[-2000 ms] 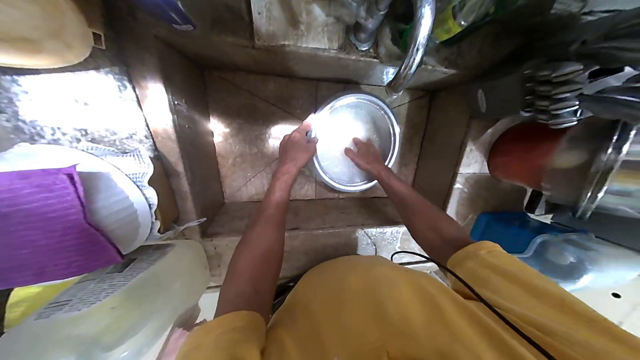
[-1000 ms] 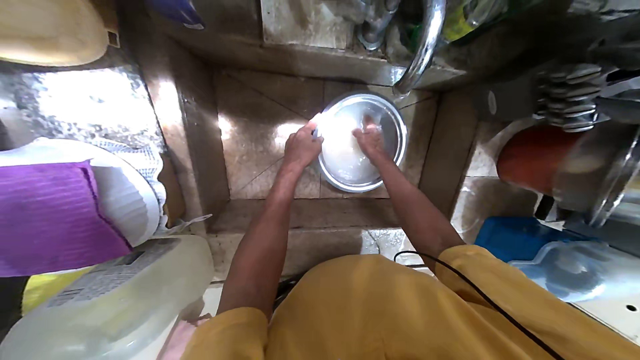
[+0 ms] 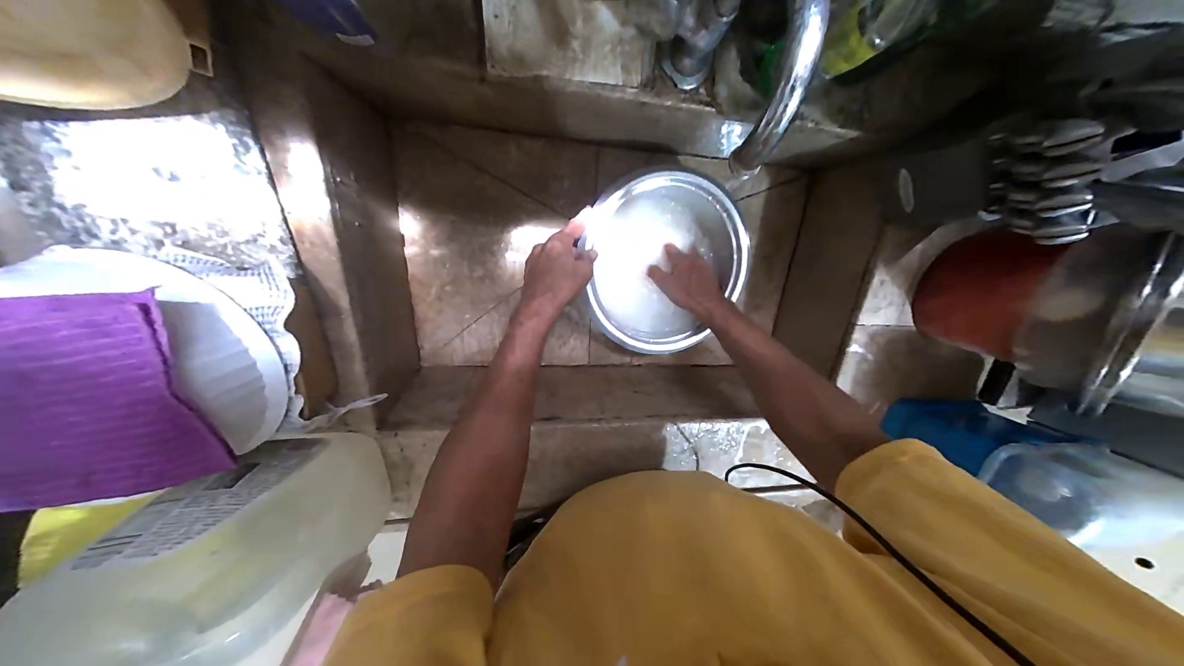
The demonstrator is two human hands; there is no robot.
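Note:
In a tiled sink (image 3: 481,305) stands a round metal pot or bowl (image 3: 740,242) holding cloudy whitish water. My left hand (image 3: 559,266) grips its left rim, the fingers bent over the edge. My right hand (image 3: 689,280) is inside the vessel, its fingers at or in the cloudy contents; glare hides whether they hold anything. A curved metal faucet (image 3: 786,88) reaches over the sink just behind the vessel's upper right edge.
On the left are a purple cloth (image 3: 102,398) over a white plate (image 3: 222,370) and a large translucent plastic container (image 3: 231,564). Spoons (image 3: 1050,176), a reddish pot (image 3: 980,291) and a blue container (image 3: 962,433) stand right. A black cable (image 3: 888,546) crosses my yellow shirt.
My right hand has moved about inside the vessel, from its upper part a second ago to nearer the middle. My left hand has stayed at the left rim.

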